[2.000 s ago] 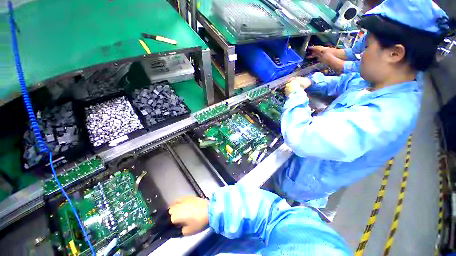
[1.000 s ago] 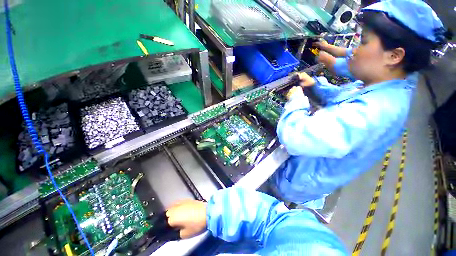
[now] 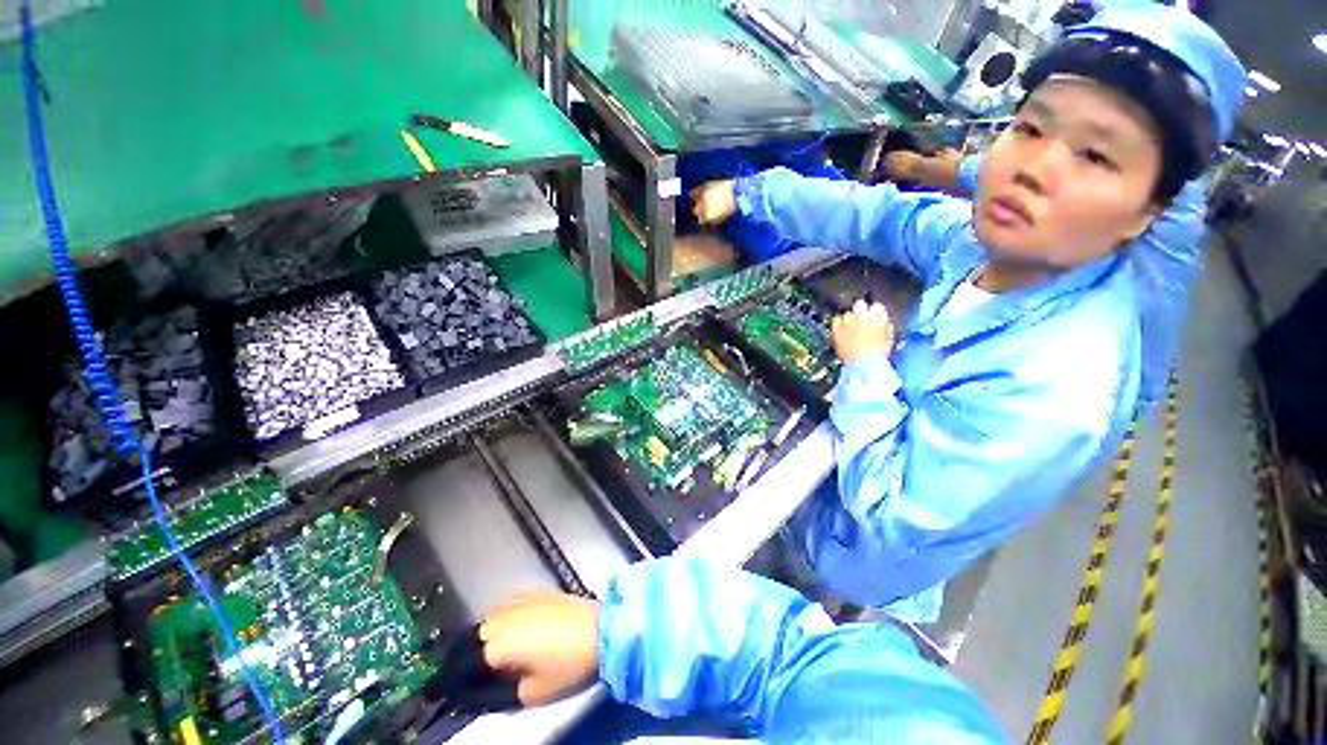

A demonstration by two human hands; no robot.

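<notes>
A green circuit board crowded with small parts lies in a black carrier at the lower left. My right hand is at the carrier's right front edge, fingers curled and pointing left. Its fingertips are dark against the black carrier, so I cannot tell if it grips the edge or holds anything. My left hand is not in view. A narrow green board strip lies on the rail behind the carrier. A blue coiled cord hangs across the left side, over the board.
Behind the rail stand bins of dark blocks, light blocks and dark blocks. A second board lies to the right. A person in light blue faces me. A yellow-and-black tool lies on the green shelf.
The neighbouring person has turned their head towards me and stretched one arm towards the shelving. My right hand stays at the carrier's edge. The view has shifted slightly.
</notes>
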